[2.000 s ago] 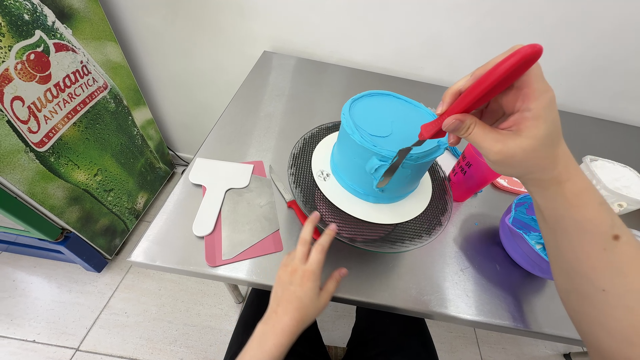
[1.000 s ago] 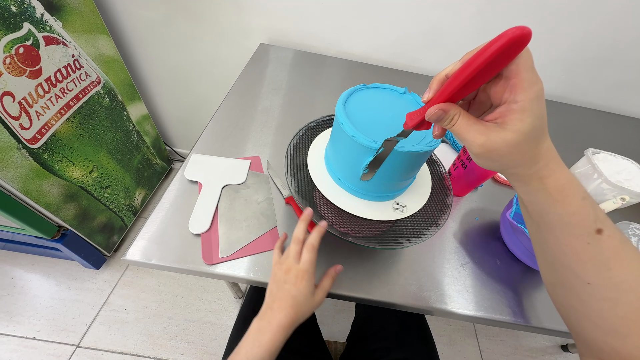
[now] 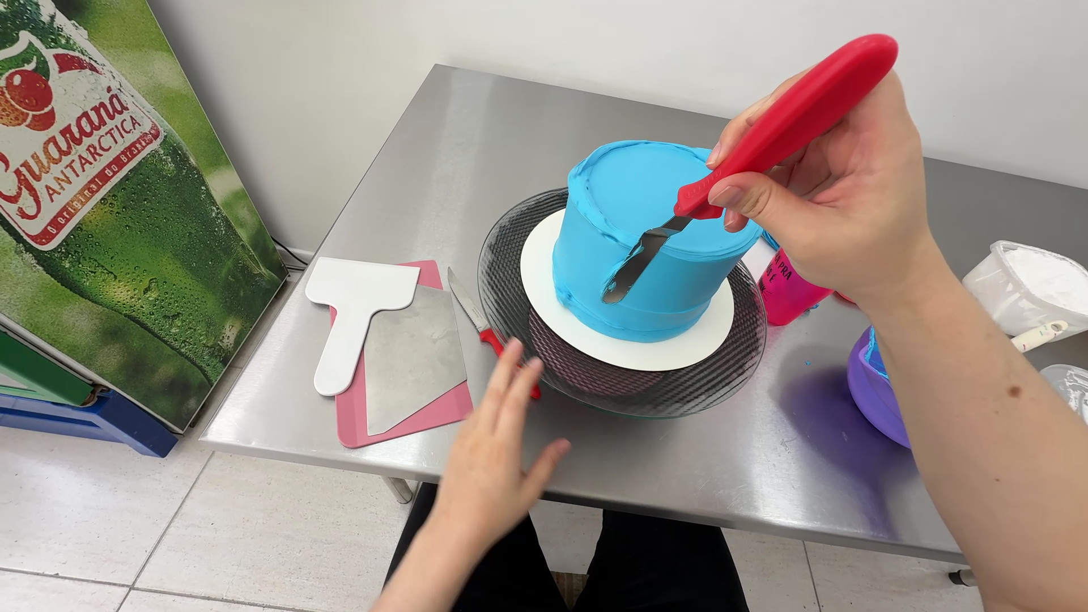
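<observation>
In my right hand (image 3: pixel 824 178) is a small offset spatula (image 3: pixel 790 110) with a red handle, its metal blade tilted down against the side of a round cake (image 3: pixel 646 289) coated in blue frosting. Some blue frosting clings to the blade. Beneath the cake lies a white cake board (image 3: pixel 544 272) on a dark, textured glass turntable (image 3: pixel 578 382). My left hand (image 3: pixel 501 433) has its fingers apart near the turntable's lower left rim and holds nothing. Just beyond its fingertips lies a red-handled serrated knife (image 3: pixel 472 310), partly hidden by the hand.
The steel table (image 3: pixel 297 416) carries a white scraper (image 3: pixel 357 289) and a metal scraper (image 3: pixel 416 357) on a pink sheet (image 3: pixel 442 408) at left. At right are a pink cup (image 3: pixel 782 289), a purple bowl (image 3: pixel 875 408) and a plastic tub of white contents (image 3: pixel 1020 289). A drink-branded panel (image 3: pixel 136 212) stands left.
The cake and board have turned; the small marks seen on the board's left, then its front right, no longer show. My right hand still holds the spatula by the cake's side.
</observation>
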